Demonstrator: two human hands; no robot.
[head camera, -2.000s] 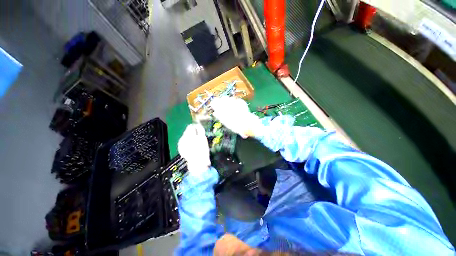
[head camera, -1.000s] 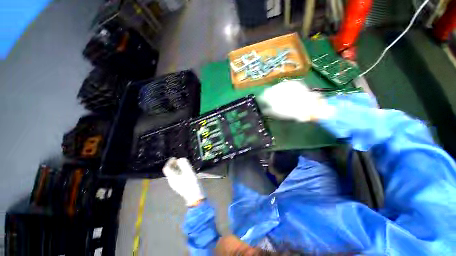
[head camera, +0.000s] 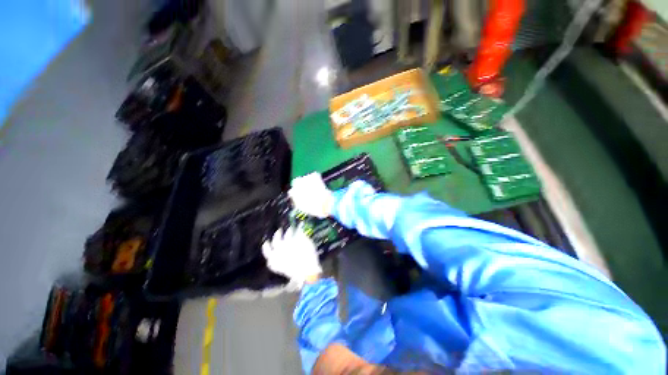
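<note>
A black carrier fixture (head camera: 357, 170) lies at the table's near left edge, with a green circuit board panel (head camera: 326, 231) in its openings. My right hand (head camera: 313, 195), in a white glove, is over the fixture's left part. My left hand (head camera: 291, 253), also white-gloved, is at the fixture's near left corner with fingers spread. Blur and the gloves hide whether the fingers grip anything. Another green panel (head camera: 423, 151) lies on the green mat, and one more panel (head camera: 504, 167) lies to its right. Dark cutters with a reddish part (head camera: 455, 140) lie between them.
A cardboard tray (head camera: 384, 107) with pale blue-green pieces stands at the table's back. A large black bin (head camera: 170, 233) with dark pallets is on the left. Black stacks stand beyond it. A red-wrapped post (head camera: 498, 44) and a green conveyor belt (head camera: 586, 146) are on the right.
My right hand has moved left from the mat to the fixture. My left hand has moved right to its near corner. A separate green panel now shows on the mat near the cardboard tray.
</note>
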